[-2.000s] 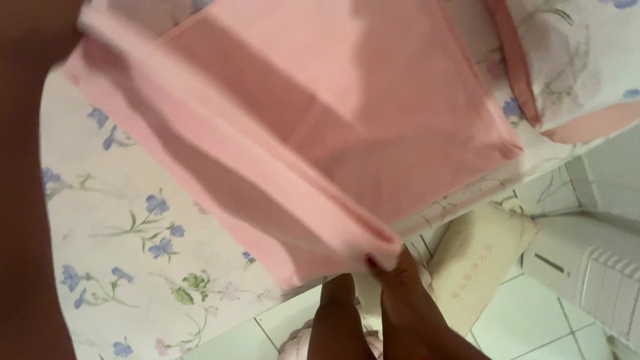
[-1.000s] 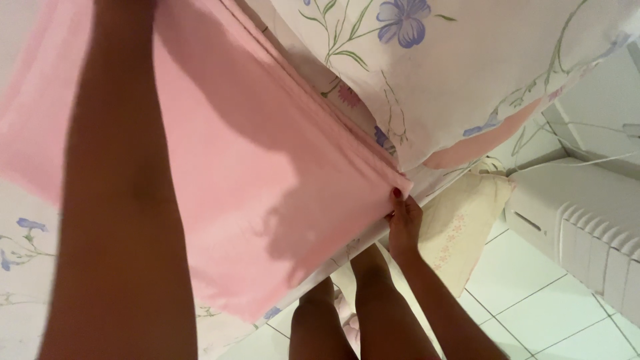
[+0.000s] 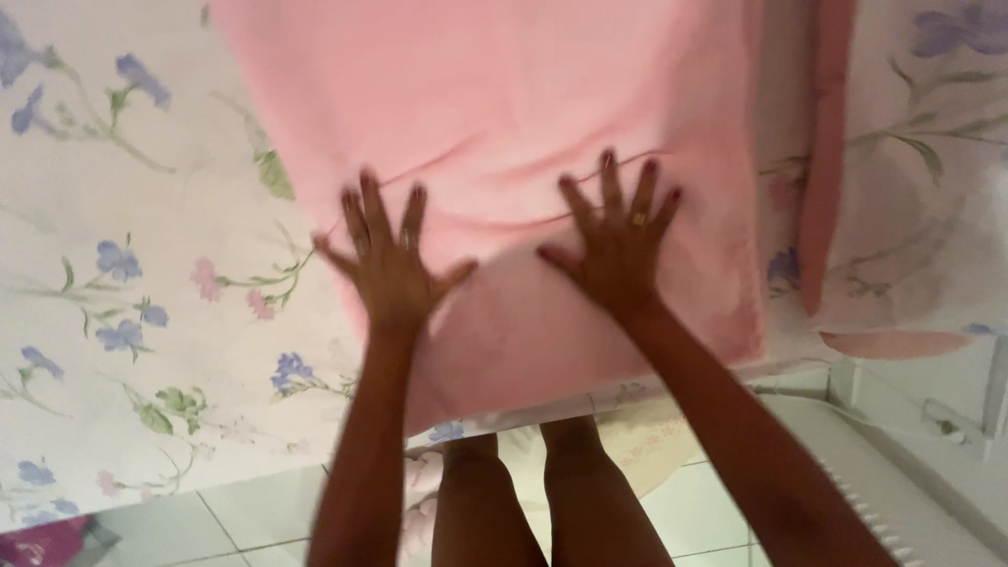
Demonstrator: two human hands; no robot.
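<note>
A pink cloth (image 3: 504,346) lies spread over a bed or padded surface covered with a white floral sheet (image 3: 157,315). Its near edge runs close to the edge of that surface. My left hand (image 3: 390,276) rests palm down near the cloth's left side, fingers spread. To its right, my right hand (image 3: 618,252) presses flat on the same cloth, also with spread fingers. Wrinkles run across the fabric around and between the fingertips. The far end of the cloth is out of view. Neither hand grips anything.
At the right lies a floral fabric piece (image 3: 929,181) with pink edging (image 3: 827,157). Below the near edge are my legs, a cream mat or cloth (image 3: 630,449) and a tiled floor (image 3: 268,520). A white plastic object (image 3: 850,472) stands at lower right, a magenta item (image 3: 47,543) at lower left.
My right hand has let go of the cloth's near corner and lies flat on it. My left hand has come down beside it. The cloth, partly folded two seconds ago, is spread out.
</note>
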